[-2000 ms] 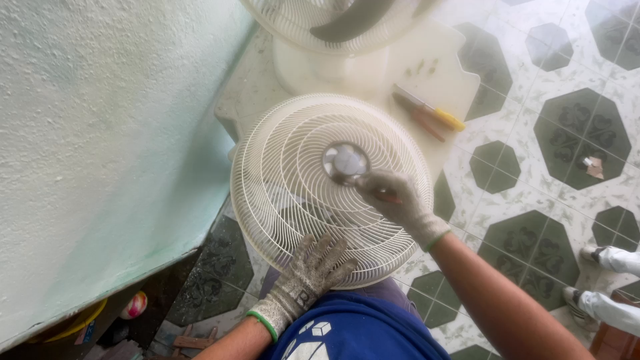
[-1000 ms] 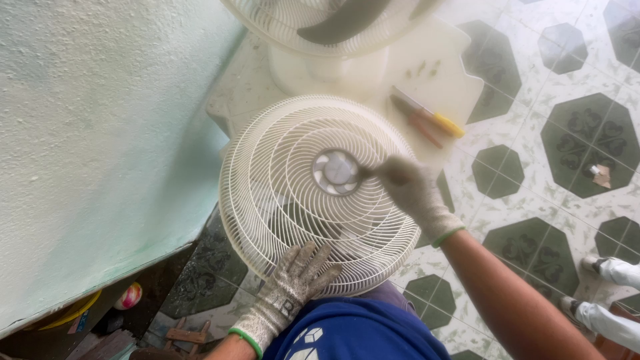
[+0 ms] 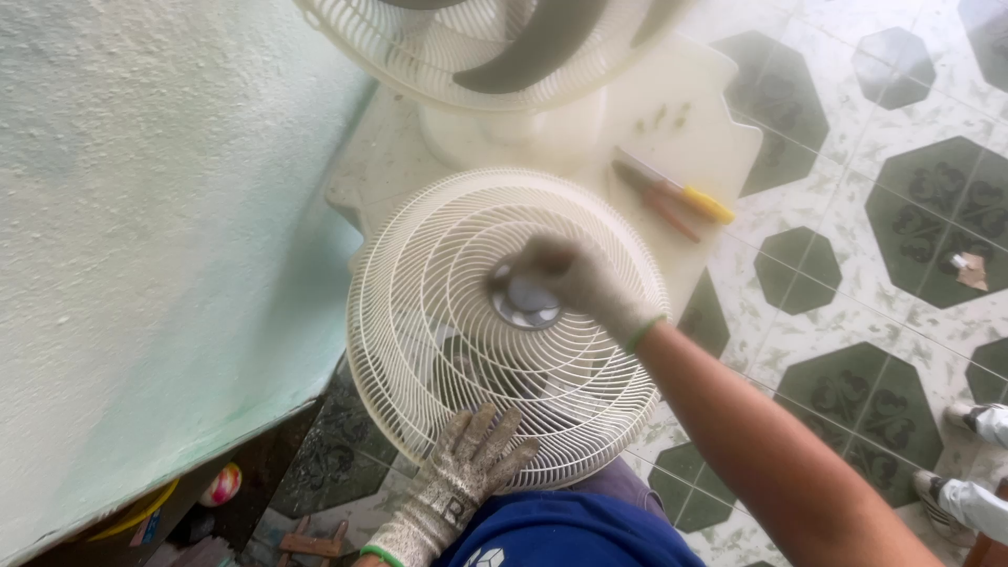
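Observation:
A round white fan grille [image 3: 425,315] leans against my lap, its dark-rimmed centre cap [image 3: 529,303] facing up. My left hand [image 3: 465,472], in a speckled work glove, lies spread on the grille's near edge. My gloved right hand [image 3: 563,272] is blurred at the upper right of the cap; its fingers look curled, and whether they hold something cannot be seen. Beyond the grille stands a white fan [image 3: 520,102] with dark blades. On the pale table beside it lie a yellow-handled screwdriver [image 3: 709,205] and red-handled pliers [image 3: 669,213].
The pale tabletop [image 3: 732,157] carries several small pieces [image 3: 661,116]. A rough painted wall [image 3: 173,236] runs along the left. At lower left are a colourful ball [image 3: 221,484] and a yellow rim [image 3: 142,512]. Another person's feet [image 3: 945,496] are at lower right.
My right hand has moved from the cap's right side to its upper right, partly over it. My left hand stays on the grille's near edge.

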